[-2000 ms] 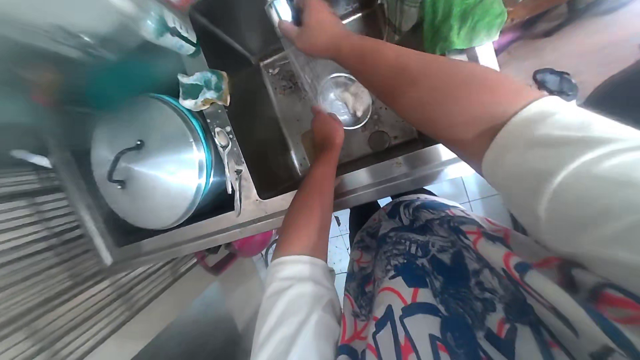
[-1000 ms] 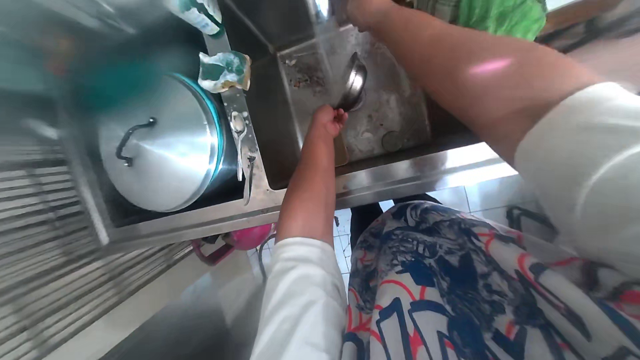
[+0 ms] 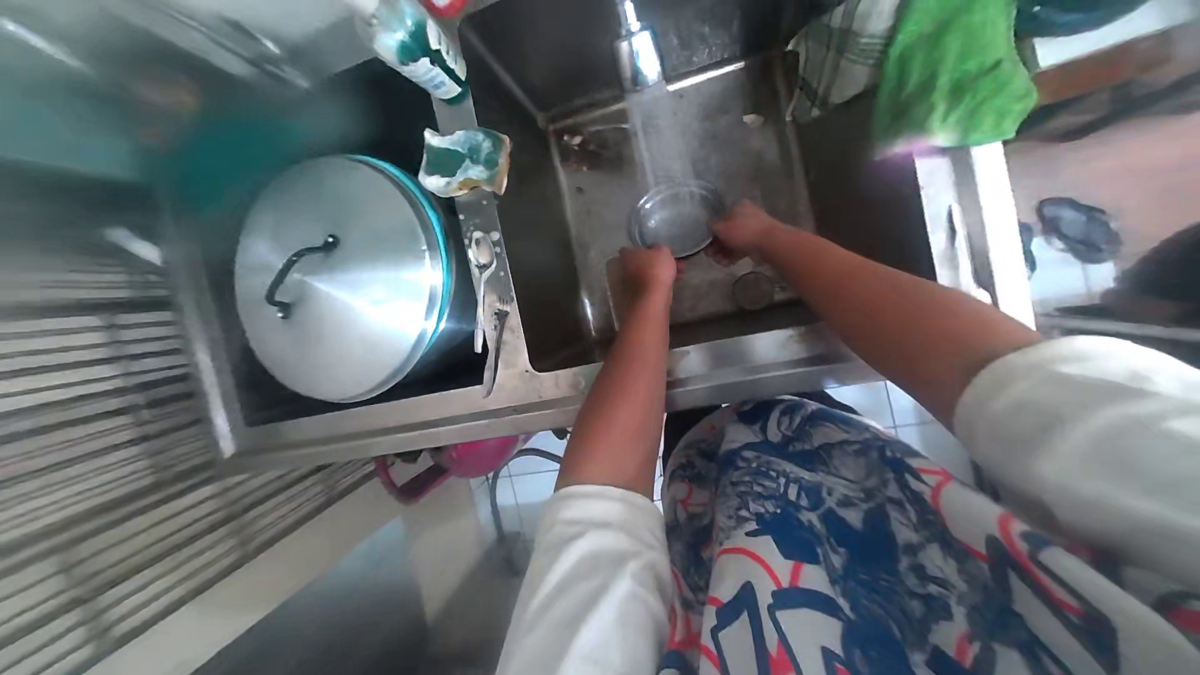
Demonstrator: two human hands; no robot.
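A small round metal bowl is held between both hands over the basin of a stainless steel sink. Water runs into it from the faucet above. My left hand grips the bowl's near left rim, and my right hand grips its right side. The far rim of the bowl is partly blurred by the falling water. Below my right hand, the round drain shows in the basin floor.
On the left ledge lie a soapy sponge, a spoon, a fork and a green bottle. Left of them sits a large pot with a metal lid. A green cloth hangs at the right edge.
My right hand has come down from near the faucet to the bowl. The bowl, tilted on edge in my left hand one second ago, now faces up under the running water.
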